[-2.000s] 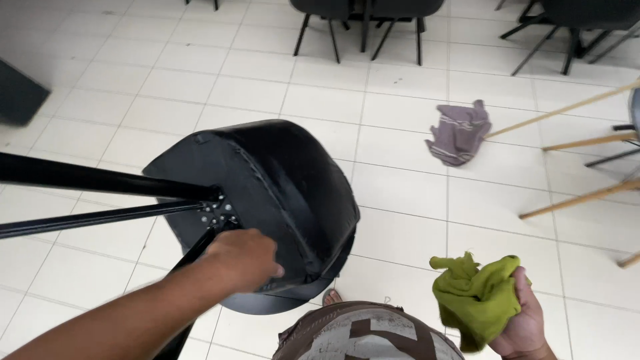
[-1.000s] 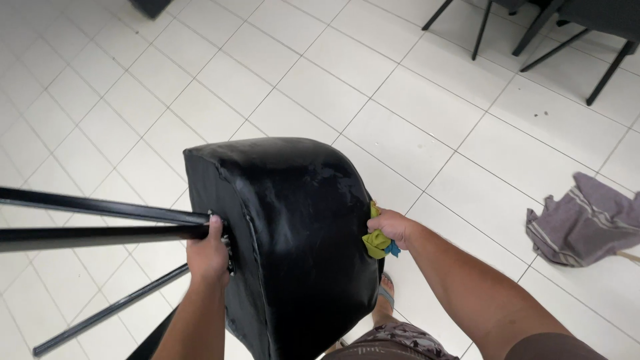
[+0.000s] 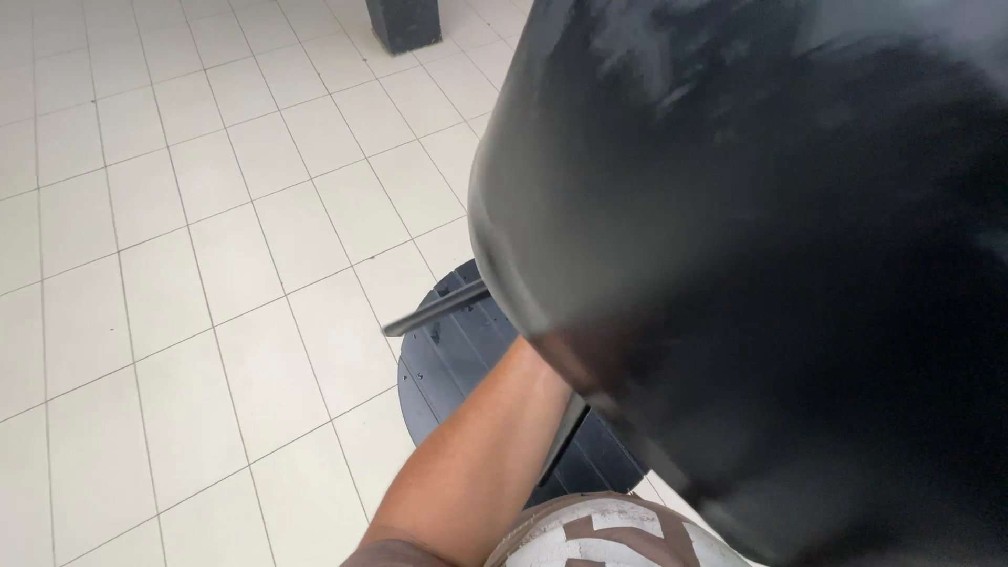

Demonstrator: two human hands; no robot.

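A black upholstered chair (image 3: 709, 260), its covering smooth and shiny with pale smudges, fills the right half of the head view close to the camera. My left forearm reaches up behind its lower left edge, and my left hand is hidden behind the chair. One dark chair leg (image 3: 437, 309) sticks out to the left beneath the chair, and another leg (image 3: 563, 441) shows beside my forearm. My right hand and the green cloth are not visible.
Below the chair stands a round dark slatted tabletop (image 3: 465, 354). The base of a dark square post or box (image 3: 405, 24) rests on the tiled floor (image 3: 236, 260) at the top. My patterned clothing shows at the bottom edge.
The chair is turned and much nearer to the camera. Both hands, seen earlier on the chair's underside and edge, are out of sight. The view has shifted, and a round slatted top now shows.
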